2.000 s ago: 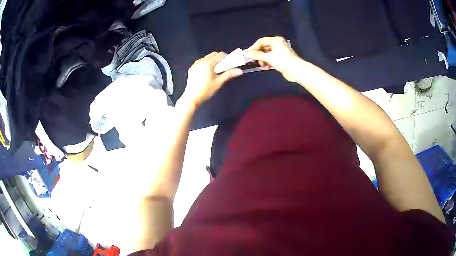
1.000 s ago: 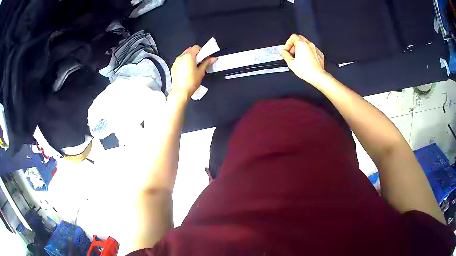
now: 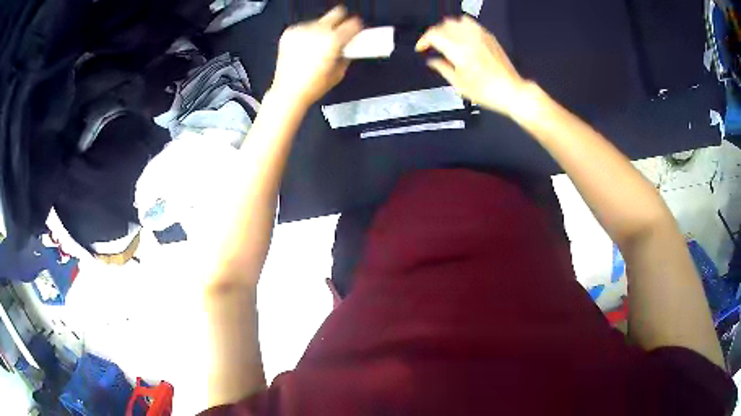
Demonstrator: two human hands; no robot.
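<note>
A pale interfacing strip (image 3: pixel 398 107) lies flat on the dark cloth, with a narrower pale strip (image 3: pixel 413 128) just below it. My left hand (image 3: pixel 317 57) is above and left of the strip and holds a small bundle of white interfacing pieces (image 3: pixel 372 43) that sticks out to the right. My right hand (image 3: pixel 471 61) is above the strip's right end, fingers apart, with nothing seen in it. It is slightly blurred. The dark garment panel (image 3: pixel 569 73) lies flat under both hands.
A pile of dark pieces (image 3: pixel 114 175) is heaped at the left, beside a crumpled grey and white pile (image 3: pixel 203 101). Small white scraps lie near the table's right edge. A red plastic item (image 3: pixel 152 398) and a blue crate (image 3: pixel 96 386) are on the floor at lower left.
The strip was held between both hands and now lies released on the cloth. Both hands have moved up, away from me, and my right hand has also moved left and opened.
</note>
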